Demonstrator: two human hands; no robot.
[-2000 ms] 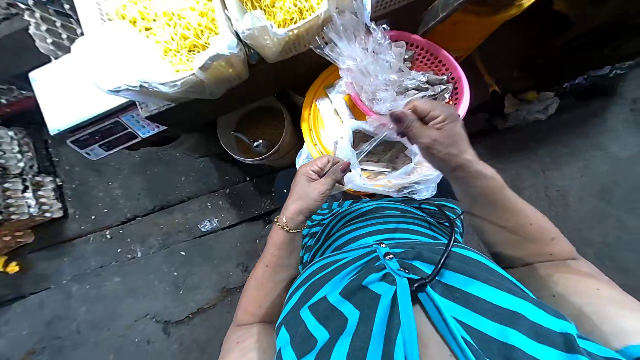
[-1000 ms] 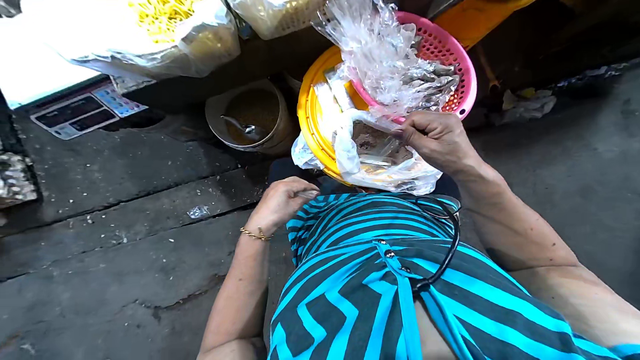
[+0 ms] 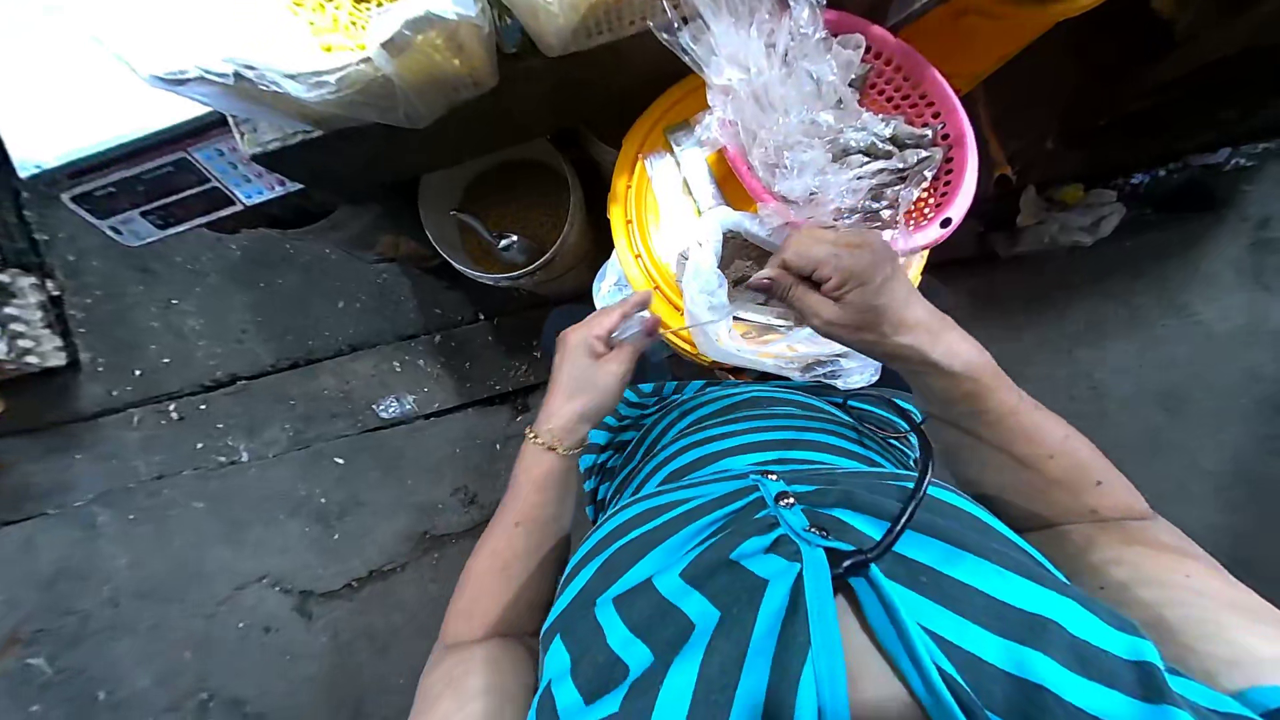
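My left hand (image 3: 597, 355), with a bracelet at the wrist, is at the left edge of a yellow plastic basin or lid (image 3: 632, 215). Its thumb and fingers pinch a thin pale strand (image 3: 695, 325) that runs rightward, with something small and clear at the fingertips. My right hand (image 3: 840, 285) is curled over a white plastic bag (image 3: 740, 345), thumb against fingers; what lies inside its grip is hidden. Brownish contents (image 3: 742, 258) show in the bag's mouth. Behind, a pink perforated basket (image 3: 960, 150) holds small, filled clear plastic bags (image 3: 790, 110).
A bucket (image 3: 440, 215) with brown contents and a metal ladle (image 3: 500, 238) stands left of the yellow rim. A digital scale (image 3: 165, 195) and a plastic-lined container of yellow strands (image 3: 430, 75) are at upper left. Crumpled plastic (image 3: 395, 406) lies on the dark floor.
My left hand was near the bag's opening two seconds ago, then lower left, away from the bag. Now it is back up by the yellow rim with a strand. My right hand stays over the bag.
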